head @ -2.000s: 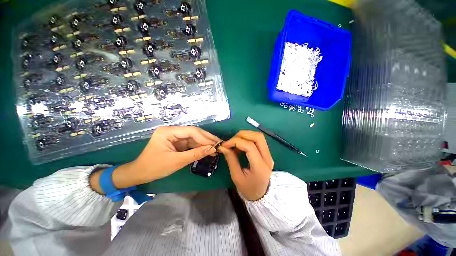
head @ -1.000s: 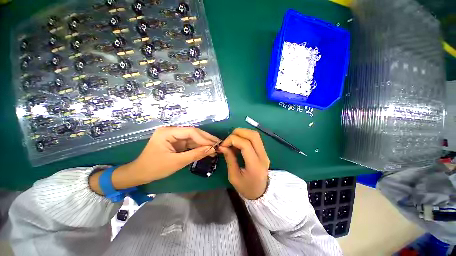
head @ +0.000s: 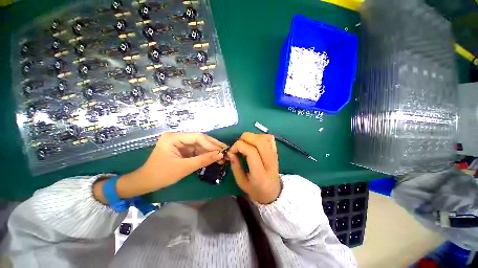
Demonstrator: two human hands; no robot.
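Observation:
My left hand [head: 181,157] and my right hand [head: 257,165] meet fingertip to fingertip. Between them they pinch a small dark strip-like part, likely a flex cable assembly [head: 225,152], mostly hidden by the fingers. A black watch-like housing [head: 212,174] lies on the green mat just below the fingertips, its upper part partly covered by my left hand. Dark tweezers [head: 293,145] with a pale end lie on the mat right of my right hand. A clear blister tray [head: 229,112] with rows of flex assemblies lies at the upper left.
A blue bin [head: 340,73] holds a heap of tiny white pieces; more lie beside it. Stacked clear trays [head: 403,99] stand at the right. A black compartment tray [head: 343,212] and a white tray [head: 135,217] with a black housing sit below the bench edge. Another person's sleeve [head: 430,201] shows at right.
The right side of the view, with bin, tweezers and stacked trays, has shifted slightly left. My right hand has turned a little; both hands keep pinching the small part.

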